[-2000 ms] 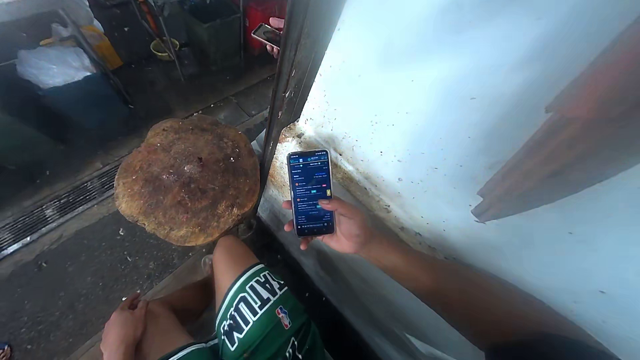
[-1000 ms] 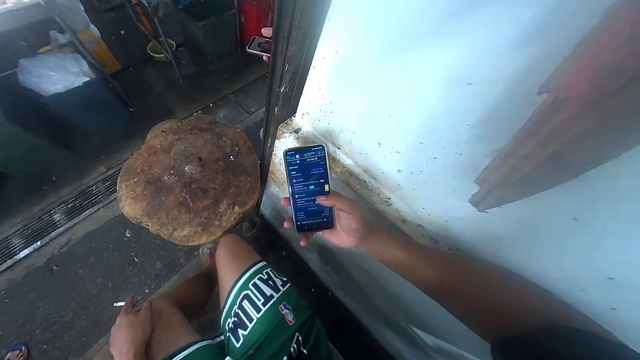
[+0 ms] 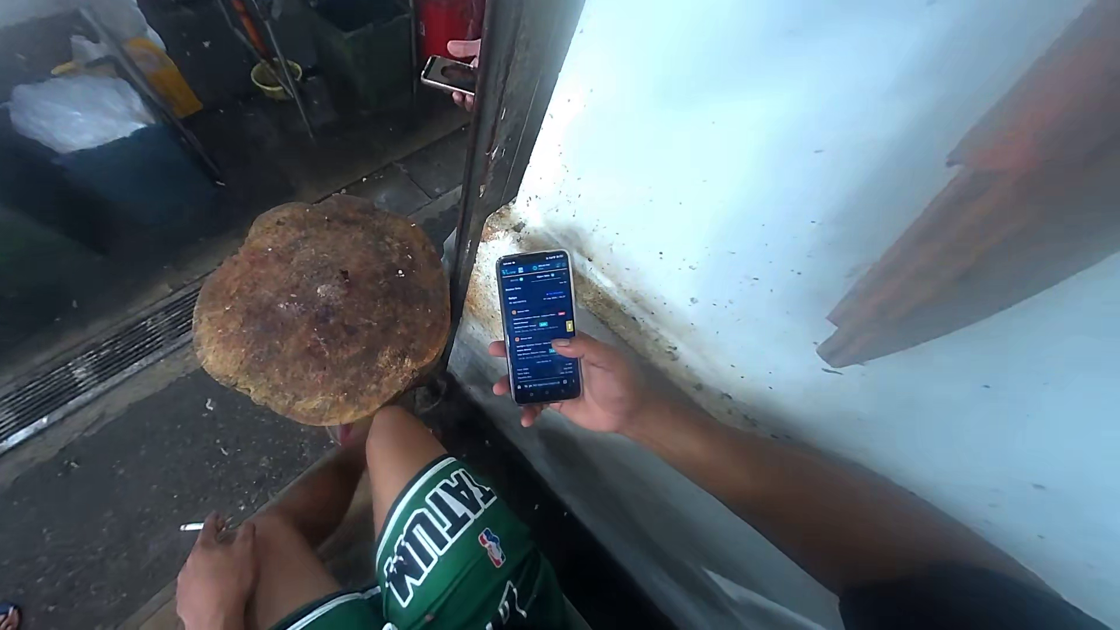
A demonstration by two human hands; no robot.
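Observation:
A smartphone (image 3: 538, 328) with a lit screen lies in my right hand (image 3: 604, 381), whose thumb rests on the lower part of the glass. At the lower left, my left hand (image 3: 214, 573) is on my bare leg, with a lit-looking white cigarette (image 3: 191, 527) between its fingers. Green basketball shorts (image 3: 472, 542) cover my lap. Just beyond my knee stands a thick round wooden chopping block (image 3: 324, 306), its top stained and worn.
A speckled white wall (image 3: 700, 175) rises on the right, ending at a dark metal post (image 3: 503, 114). Another person's hand (image 3: 464, 74) holds a phone behind it. A floor drain grate (image 3: 96, 359), plastic bag (image 3: 80, 114) and yellow basket (image 3: 276, 79) are at left.
The cigarette in my left hand shows now and one second ago, but not in the earliest frame. My right hand keeps hold of the smartphone.

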